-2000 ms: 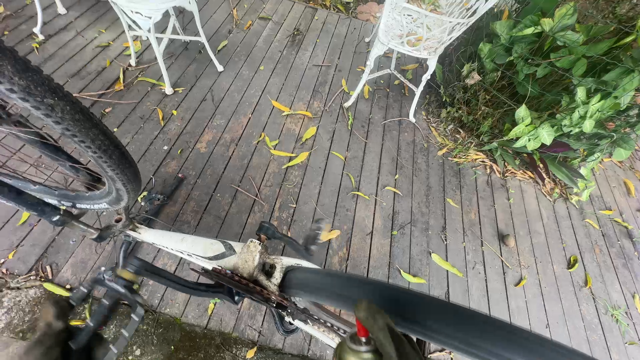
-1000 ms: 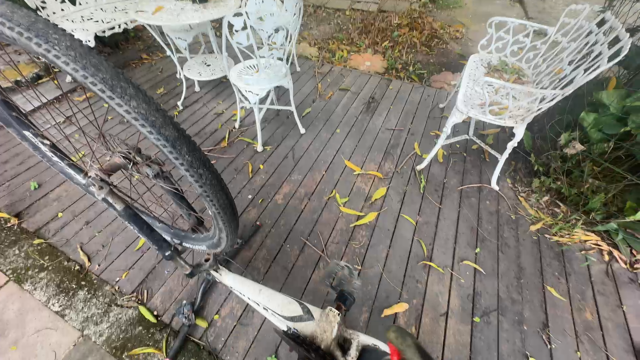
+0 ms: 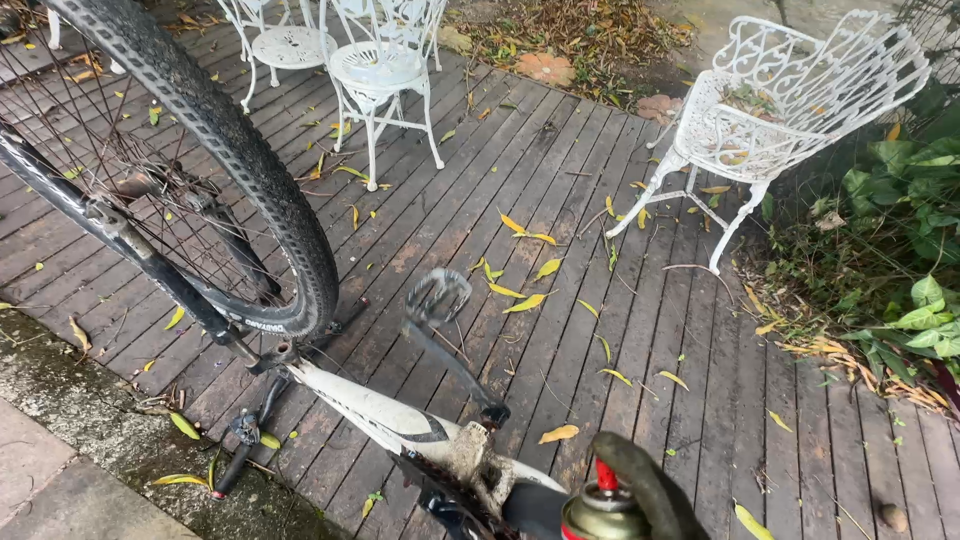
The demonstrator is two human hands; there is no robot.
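My right hand [image 3: 649, 487], in a dark glove, holds an aerosol spray can [image 3: 604, 514] at the bottom edge, a finger on its red nozzle. Just left of the can is the muddy bottom bracket area [image 3: 472, 457] of an upside-down bicycle with a white frame [image 3: 375, 412]. The crank arm [image 3: 450, 364] points up and left to a blurred pedal [image 3: 439, 296]. At left stands the front wheel with its knobby black tyre [image 3: 247, 165] and the fork [image 3: 157, 255]. The handlebar [image 3: 247, 450] lies low near the deck. My left hand is out of view.
Wooden deck boards [image 3: 420, 247] carry scattered yellow leaves. White metal chairs [image 3: 379, 71] stand at the back, and a white metal armchair [image 3: 739, 127] stands at right beside green plants [image 3: 907, 225]. A mossy concrete edge [image 3: 90, 427] runs along the lower left.
The view has tilted up and shifted since the first frame. A dark gloved hand by the pedal at lower left then is out of view now. The crank and pedal have turned.
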